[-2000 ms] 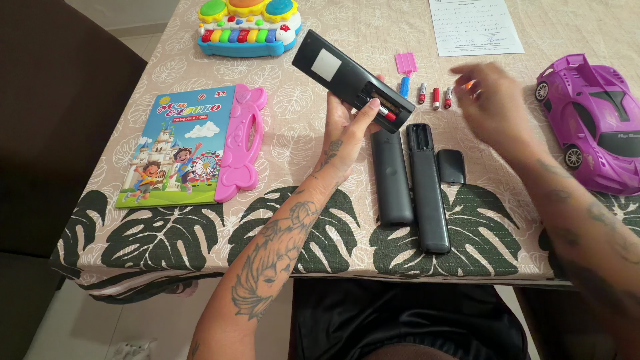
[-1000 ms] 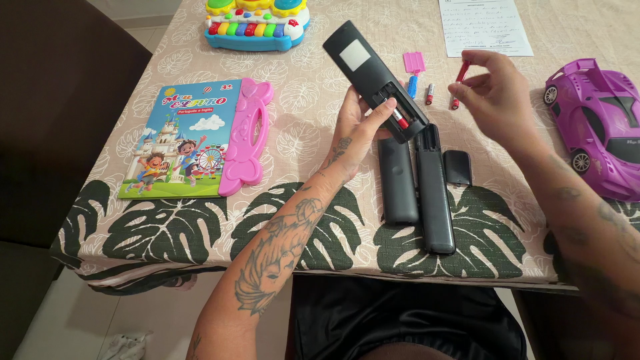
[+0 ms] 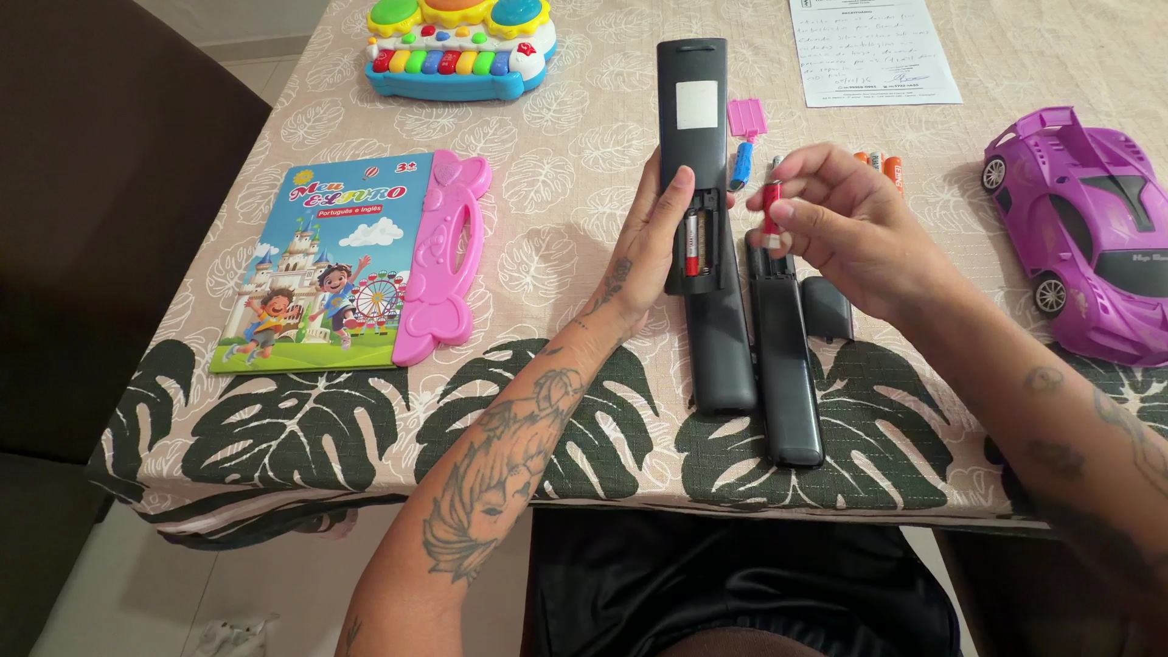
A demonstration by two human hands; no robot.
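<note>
My left hand (image 3: 652,233) grips a black remote control (image 3: 691,151), its back facing up and its battery compartment uncovered. One red-and-white battery (image 3: 692,245) lies in that compartment, beside a vacant slot. Just right of the remote, my right hand (image 3: 835,219) pinches a red battery (image 3: 772,212) upright between thumb and fingers. Below them a second black remote (image 3: 789,383) lies on the cloth with its compartment uncovered, next to a long black remote or cover (image 3: 723,365). A small black battery cover (image 3: 828,308) lies to their right, partly under my right hand.
A blue battery (image 3: 742,166) and pink plastic cover (image 3: 747,118) lie behind the hands, with orange batteries (image 3: 892,173) nearby. A purple toy car (image 3: 1095,237) stands right, a handwritten paper (image 3: 871,55) at the back, a children's book (image 3: 319,265) left, a toy piano (image 3: 452,59) back left.
The held remote has turned to nearly upright in view. My right hand reached toward the loose batteries, lifted a red one, and has brought it close to the remote.
</note>
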